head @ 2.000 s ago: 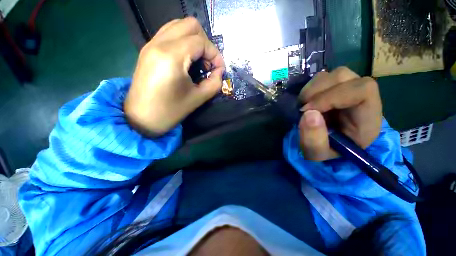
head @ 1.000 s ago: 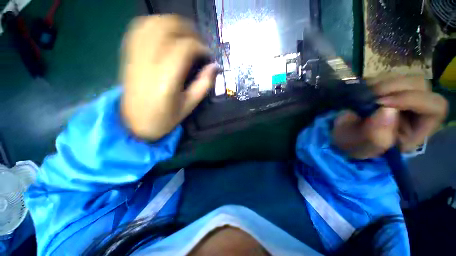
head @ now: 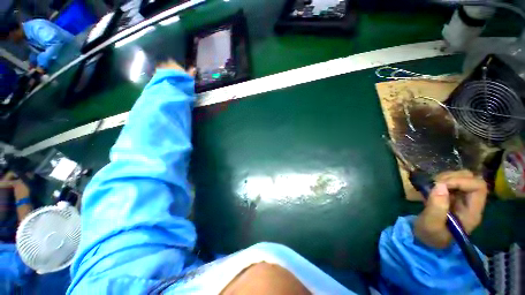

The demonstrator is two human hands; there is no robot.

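My left arm reaches far forward over the white strip. My left hand (head: 171, 64) is small and mostly hidden by the sleeve, at the left edge of a black tray (head: 244, 55) that holds an open tablet (head: 213, 53) with a silvery back and a green spot. Whether the fingers hold the tray cannot be told. My right hand (head: 452, 204) holds the soldering iron (head: 462, 236) at the right. Its tip end lies over the left edge of the scorched wooden board (head: 429, 129).
A round black fan grille (head: 486, 109) stands behind the board, with a yellow and red roll (head: 512, 173) beside it. A second black tray (head: 316, 24) lies beyond the white strip (head: 299, 78). A white desk fan (head: 49, 236) and other people's arms are at the left.
The view has shifted. The tray with the tablet, earlier right in front of me, is not there now. My left arm has stretched forward, and my right hand has moved right to the scorched board with the iron.
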